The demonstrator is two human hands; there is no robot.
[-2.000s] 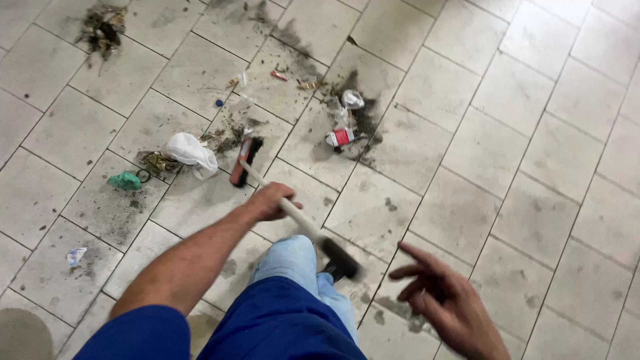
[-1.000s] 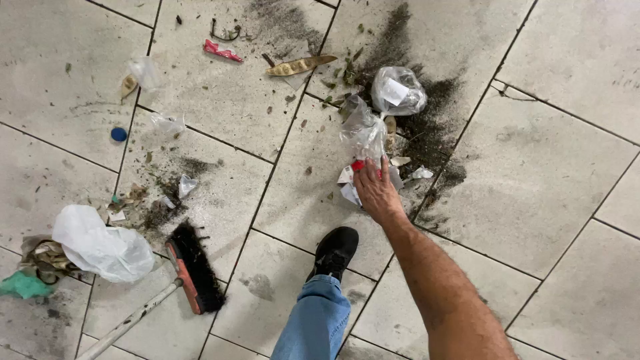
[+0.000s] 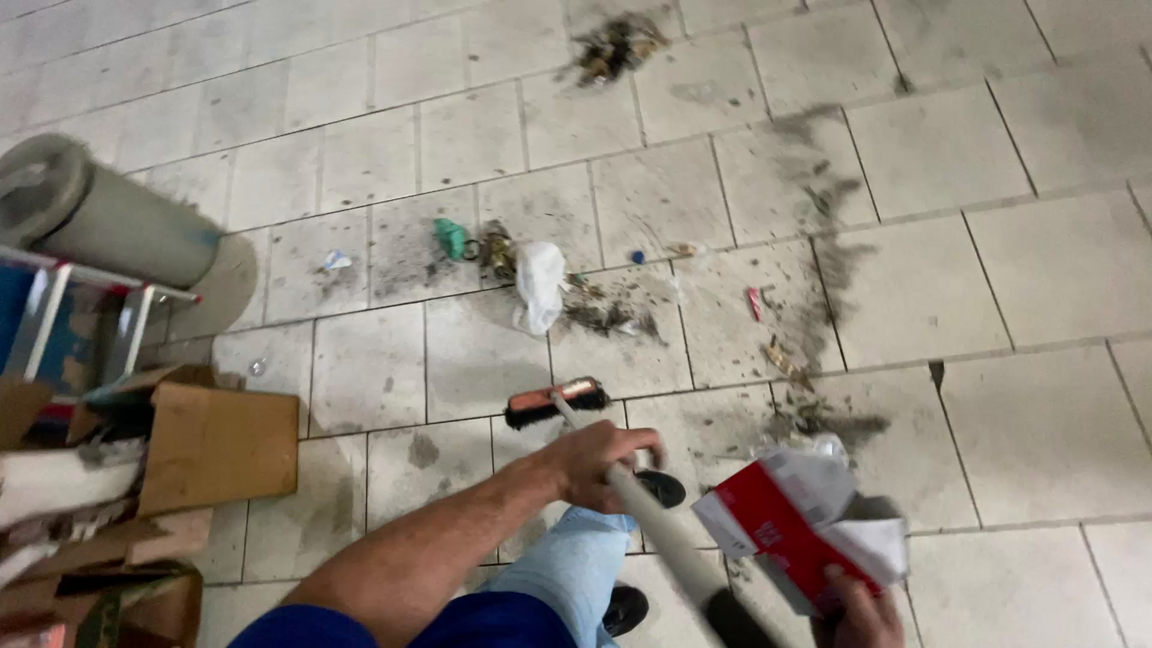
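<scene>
My left hand is closed around the pale handle of a push broom, whose orange head with black bristles rests on the floor tiles. At the lower right, my right hand grips a flattened red and white carton that bears writing. Beyond the broom head lie a white plastic bag, a green crumpled piece and dark debris. Clear plastic shows partly behind the carton, beside more dirt. A red wrapper and a blue cap lie farther off.
A grey bin stands at the left, near a metal ladder. Below them are an open cardboard box and more cardboard. Another dark debris pile lies at the top. My shoes are on the tiles near the broom handle.
One second ago my right hand reached down to the litter on the floor; now it holds the carton raised. My left hand is back in view on the broom handle. The view has pulled back and turned.
</scene>
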